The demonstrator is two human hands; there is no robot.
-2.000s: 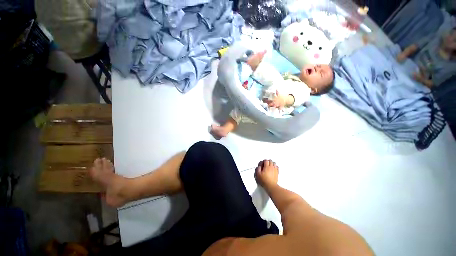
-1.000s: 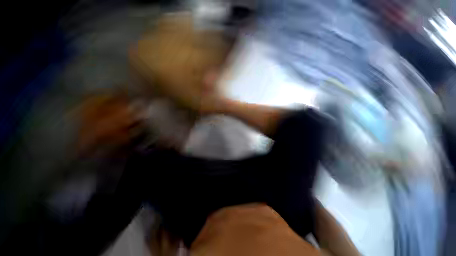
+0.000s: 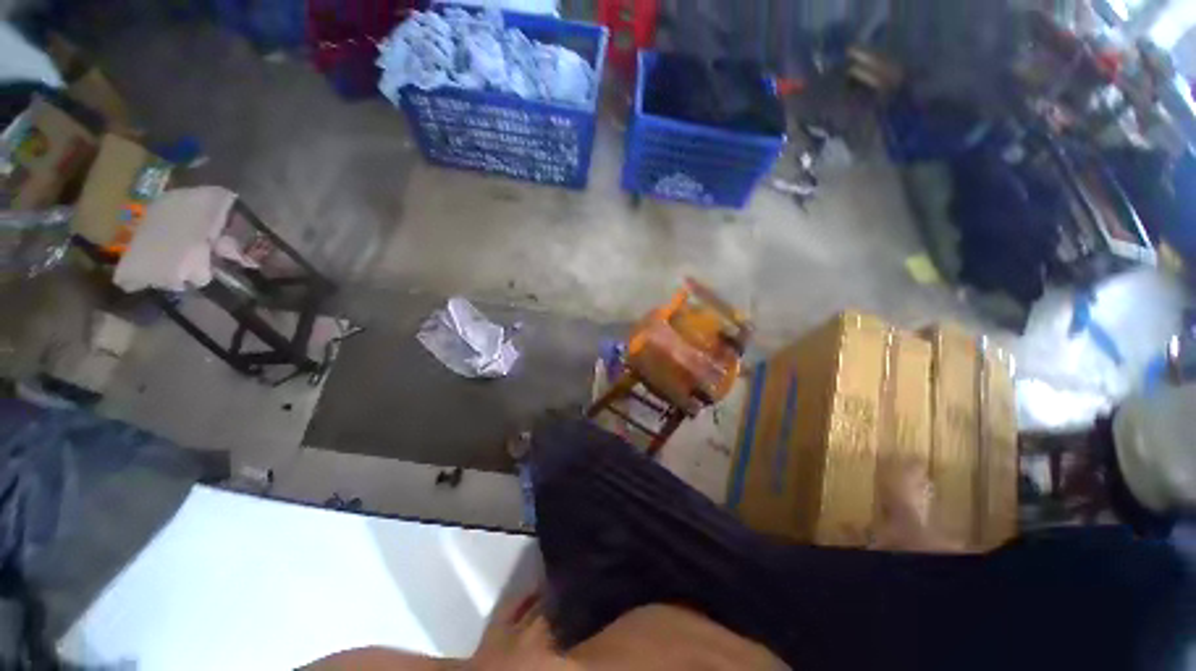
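Note:
Neither of my hands can be made out. Bare skin of my limbs shows at the bottom edge, cut off, beside my dark-clothed knee. The white worktable [image 3: 302,577] fills the lower left. Past its edge, a small orange-brown wooden stool [image 3: 682,351] stands on the floor. Brown taped cartons [image 3: 853,426] stand side by side to its right, with a bare foot against their top. A limp pale mauve cloth [image 3: 470,341] lies on the dark floor patch.
A blue lattice crate [image 3: 505,142] holds pale-blue pieces; another blue crate [image 3: 695,164] holds dark ones. A padded stool [image 3: 184,236] with dark legs stands at left. Dark cloth [image 3: 92,498] lies at the table's left. A rounded white thing [image 3: 1102,341] is at far right.
The view has swung from the tabletop, baby seat and blue garments, through a blur, to the floor with crates, stools and cartons. The baby and seat are out of the picture.

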